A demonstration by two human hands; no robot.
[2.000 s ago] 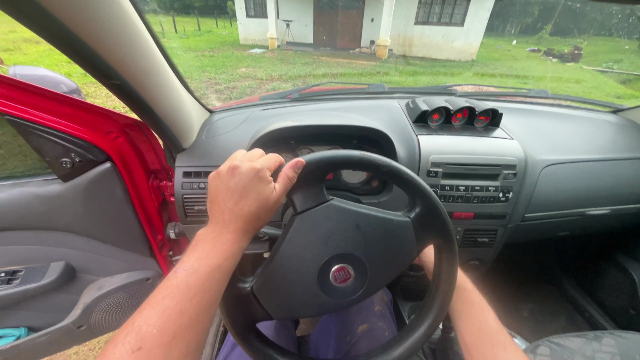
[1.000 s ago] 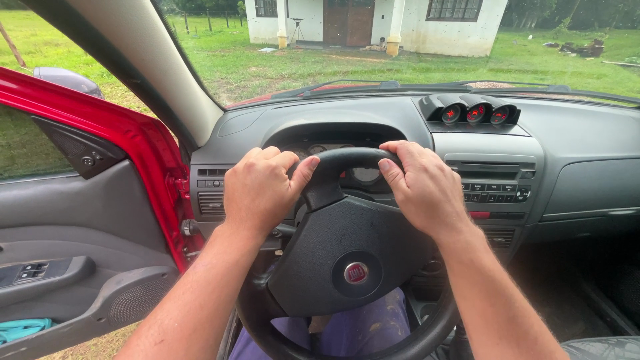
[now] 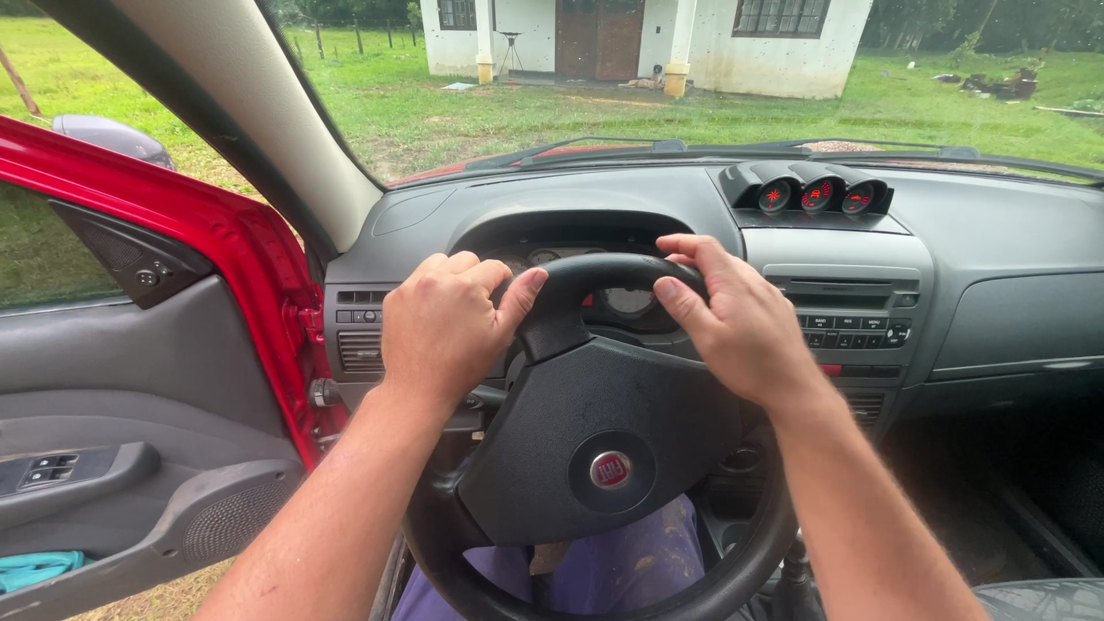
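A black Fiat steering wheel fills the centre, turned so that its hub badge is tilted. My left hand is wrapped round the upper left of the rim, thumb lying toward the top. On the upper right of the rim rests my right hand, its thumb on the near side and its fingers over the far side, a little raised. Behind the rim the instrument cluster is partly hidden. A gear lever stands low on the right, beside my right forearm.
The red driver's door stands ajar at the left, with a teal cloth in its pocket. Three lit gauges sit on the dashboard above the car radio. Beyond the windshield are grass and a white house.
Two seconds ago my right hand was low on the right, behind the rim; it has come up to the upper right of the wheel. My left hand has stayed on the rim.
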